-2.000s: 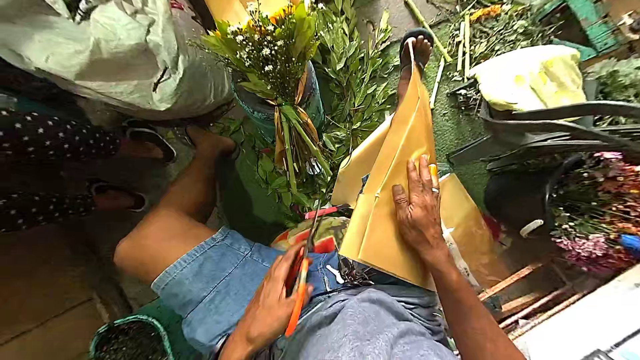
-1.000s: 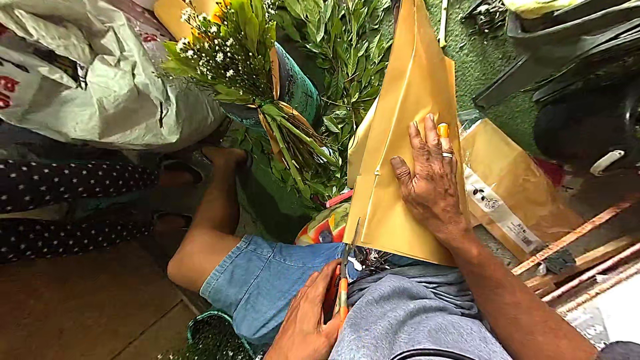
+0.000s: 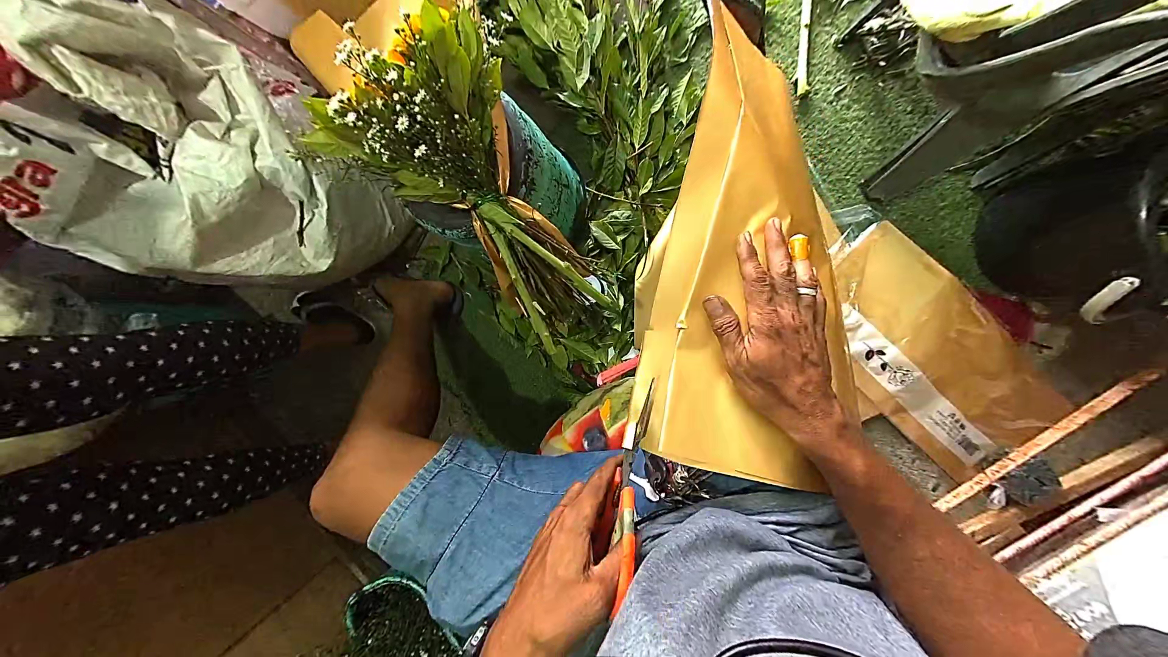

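Observation:
Orange-handled scissors (image 3: 626, 547) are gripped in my left hand (image 3: 570, 557), their blades at the lower left corner of a folded sheet of golden-brown wrapping paper (image 3: 707, 383). Whether the blades are cutting into the paper cannot be told. My right hand (image 3: 780, 328) lies palm down on the sheet, fingers somewhat spread, with a ring and an orange-yellow covering on one fingertip. The paper rests over my lap and narrows to a point at the top. Left of it, a tied bouquet (image 3: 429, 119) of small white flowers, yellow blooms and leaves leans across a dark green bucket (image 3: 547, 164).
Cut leafy branches (image 3: 630, 119) cover part of the green turf. More brown paper in a clear plastic sleeve (image 3: 949, 338) lies at right, near wooden slats (image 3: 1049, 438). A large white woven sack (image 3: 237, 182) fills the upper left. Another person's patterned trouser legs (image 3: 155, 365) are below it.
The scissors have come up from beside the paper to its lower corner. My right hand has stayed flat on the sheet. The view has shifted.

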